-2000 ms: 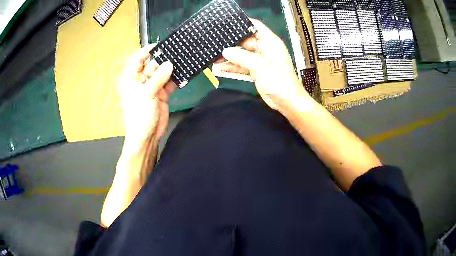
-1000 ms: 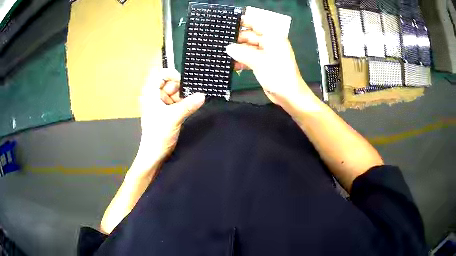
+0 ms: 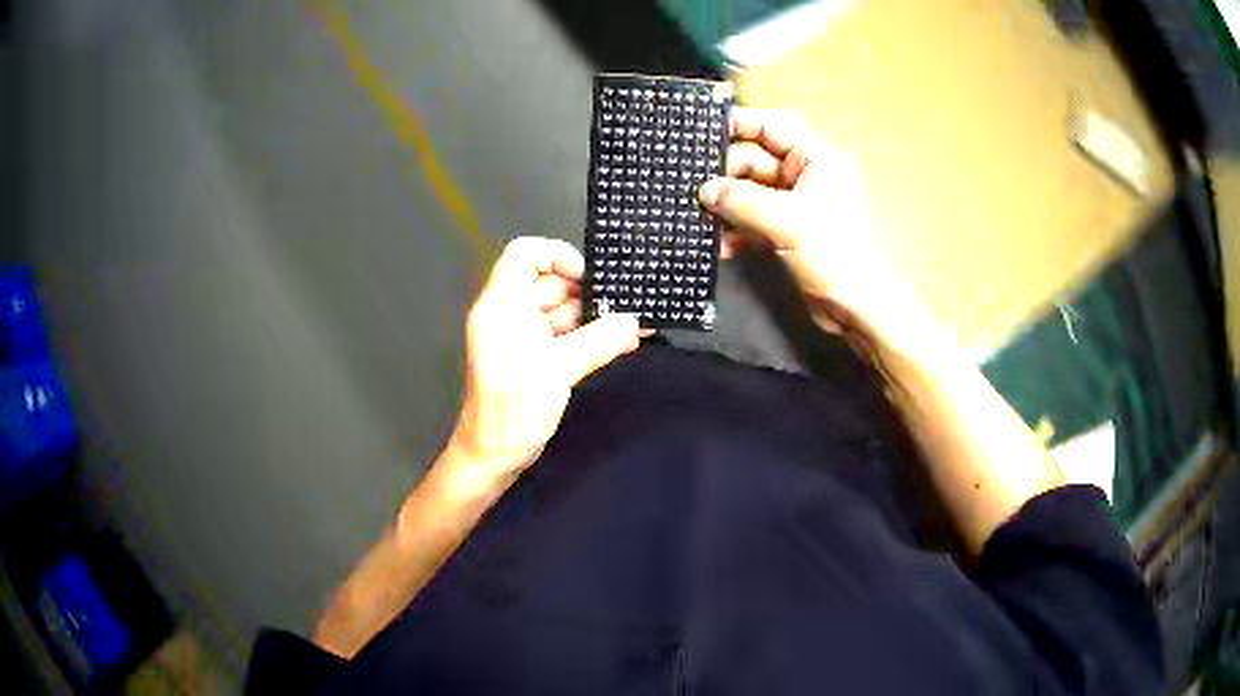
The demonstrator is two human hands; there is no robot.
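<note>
A black LED board [image 3: 656, 204] with a grid of small white dots is held upright in the picture, its dotted face towards me. My left hand [image 3: 537, 340] grips its lower left corner, thumb on the front face near the bottom edge. My right hand [image 3: 789, 204] holds its right edge in the upper half, thumb tip on the face. The fingers behind the board are partly hidden.
A tan cardboard sheet [image 3: 952, 150] lies on the green bench [image 3: 1074, 367] at the right, with a blurred small white item on it. White paper [image 3: 1088, 456] is beyond my right forearm. Blue bins [image 3: 34, 394] stand at the far left. Grey floor has a yellow line.
The view has swung left: the cardboard is now at the right, and floor and blue bins show at the left. The board, tilted at first, is now upright in both hands.
</note>
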